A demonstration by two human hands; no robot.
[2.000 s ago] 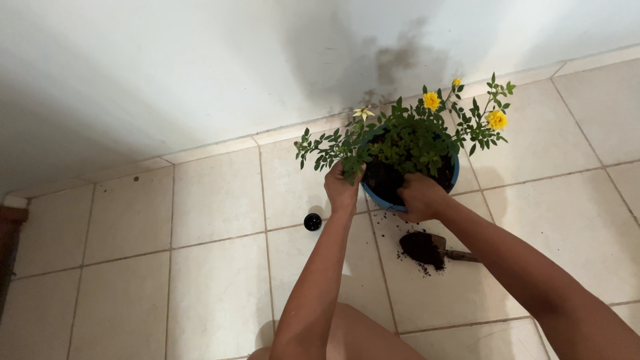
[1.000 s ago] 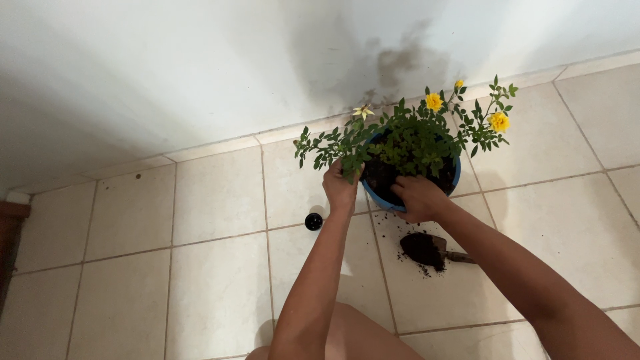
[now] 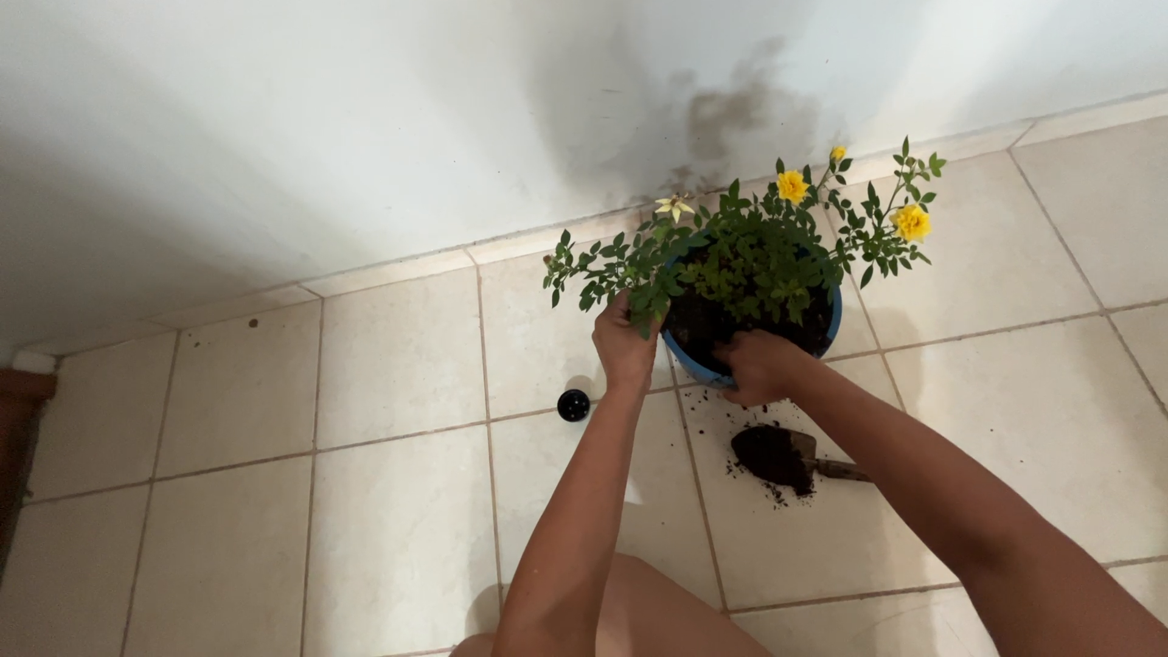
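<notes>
A leafy plant with yellow flowers [image 3: 748, 260] grows in a round blue pot [image 3: 835, 321] filled with dark soil [image 3: 698, 330]. At the pot's left rim is my left hand [image 3: 628, 345], its fingers partly hidden by leaves; whether it grips the rim or a stem cannot be told. My right hand [image 3: 766, 367] reaches over the front rim, fingertips down at the soil and curled, so what they may hold is hidden. Below the pot, a hand trowel [image 3: 838, 469] lies on the floor with a heap of dark soil [image 3: 772, 454] on its blade.
A small round black container [image 3: 573, 404] stands on the tiled floor [image 3: 401, 356], left of my left forearm. Soil crumbs are scattered in front of the pot. Behind it rises a white wall [image 3: 365, 137] with a dark stain. A brown wooden piece [image 3: 26, 385] shows at the far left edge.
My right hand has shifted slightly within the front part of the pot, over the soil. My left hand stays at the left rim.
</notes>
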